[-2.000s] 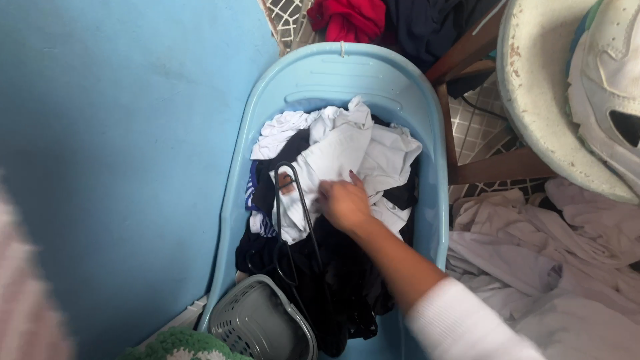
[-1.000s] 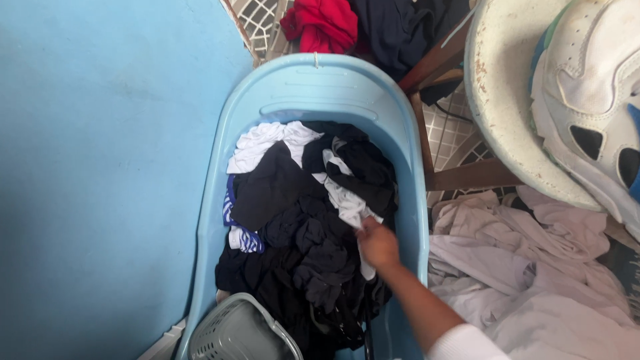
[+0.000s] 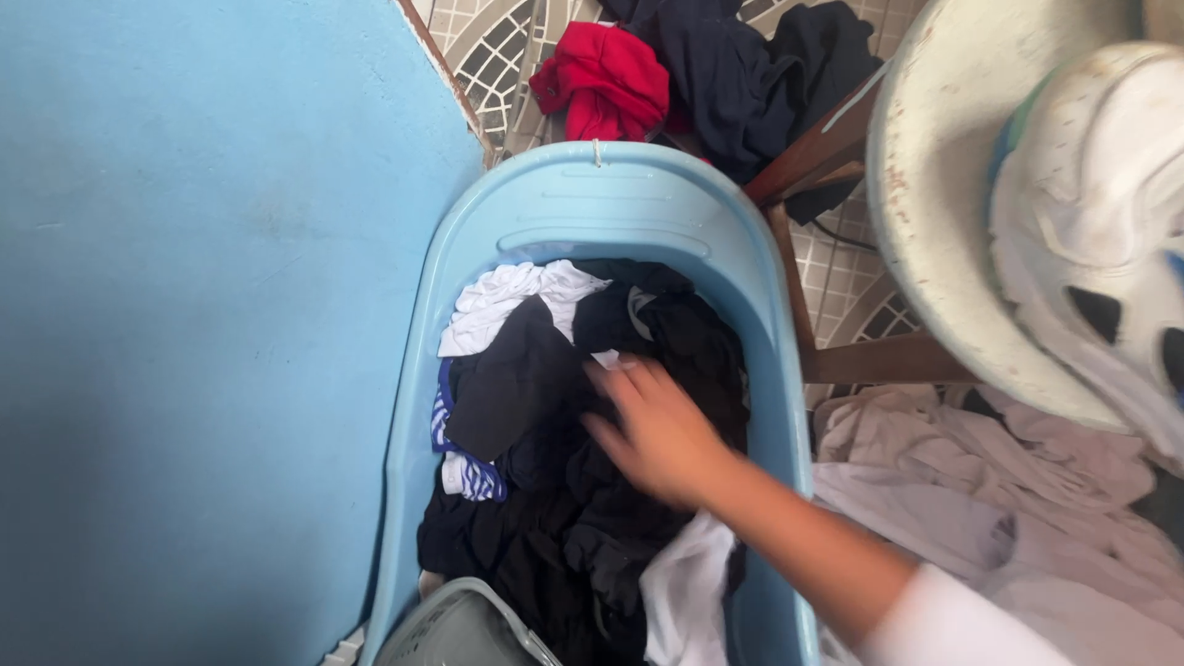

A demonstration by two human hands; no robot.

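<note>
A light blue plastic tub (image 3: 601,208) holds a pile of dark clothes (image 3: 555,546). My right hand (image 3: 661,430), a little blurred, is over the middle of the pile with its fingers spread, close to a small white scrap of cloth (image 3: 609,359). Whether the fingertips touch the cloth I cannot tell. A white garment (image 3: 504,301) lies at the upper left of the pile, with a blue and white patterned cloth (image 3: 474,476) below it. Another white cloth (image 3: 689,592) lies under my wrist at the lower right. My left hand is out of view.
A grey plastic basket (image 3: 453,629) sits at the tub's near end. A blue panel (image 3: 213,305) stands left. Beyond the tub lie red cloth (image 3: 615,83) and navy clothes (image 3: 721,74). At right are a wooden frame (image 3: 888,359), a pale basin (image 3: 911,213) with a white shoe (image 3: 1101,203), and pale clothes (image 3: 980,499).
The white clothes that covered the pile's upper middle have gone from there, baring dark clothes. My right hand no longer grasps the white cloth it held one second ago.
</note>
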